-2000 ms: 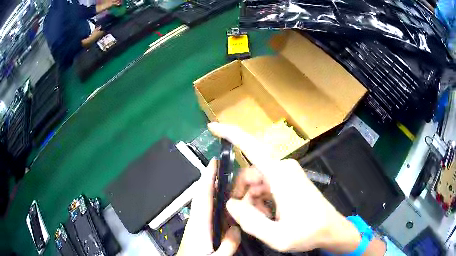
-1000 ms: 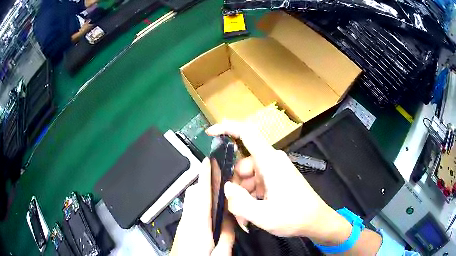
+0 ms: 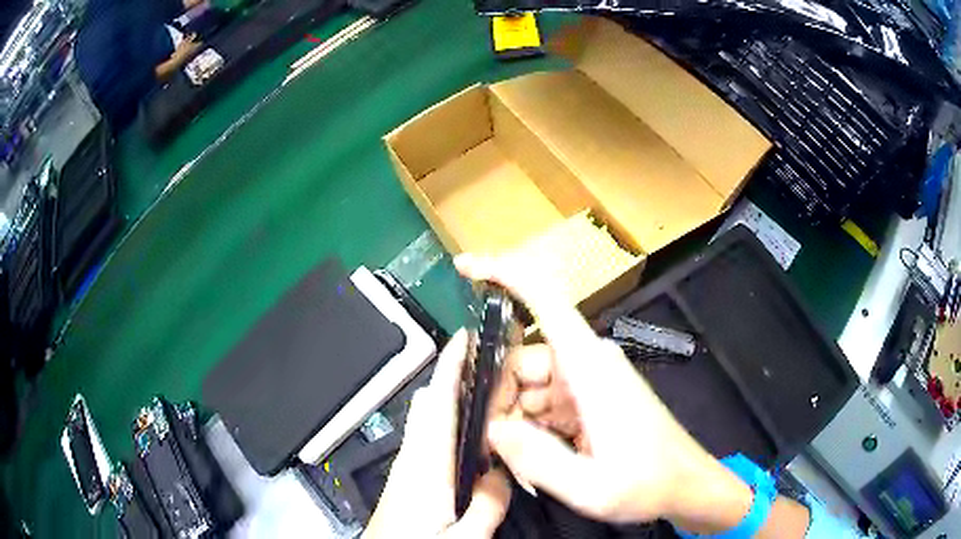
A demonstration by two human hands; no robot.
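A black smartphone body (image 3: 482, 395) is held nearly edge-on in front of me, so its faces cannot be read. My left hand (image 3: 427, 453) grips it along the left side and from below, cut off by the bottom edge. My right hand (image 3: 590, 421), with a bright blue band (image 3: 746, 500) at the wrist, holds its right side, the fingers curled against it and one fingertip at its top end. A black slotted tray (image 3: 559, 523) shows partly under my hands.
An open carton (image 3: 448, 195) with a yellow ridged stack (image 3: 590, 247) lies ahead. Foam sheets (image 3: 306, 368) and waiting handsets (image 3: 174, 474) lie left. A compartment tray (image 3: 759, 347) and blister trays (image 3: 832, 126) are right. A person's hand (image 3: 181, 53) shows upper left.
The phone shows narrower and more edge-on than a second ago, when its top end was tilted open to view. Both hands stay on it. The camera view has shifted slightly.
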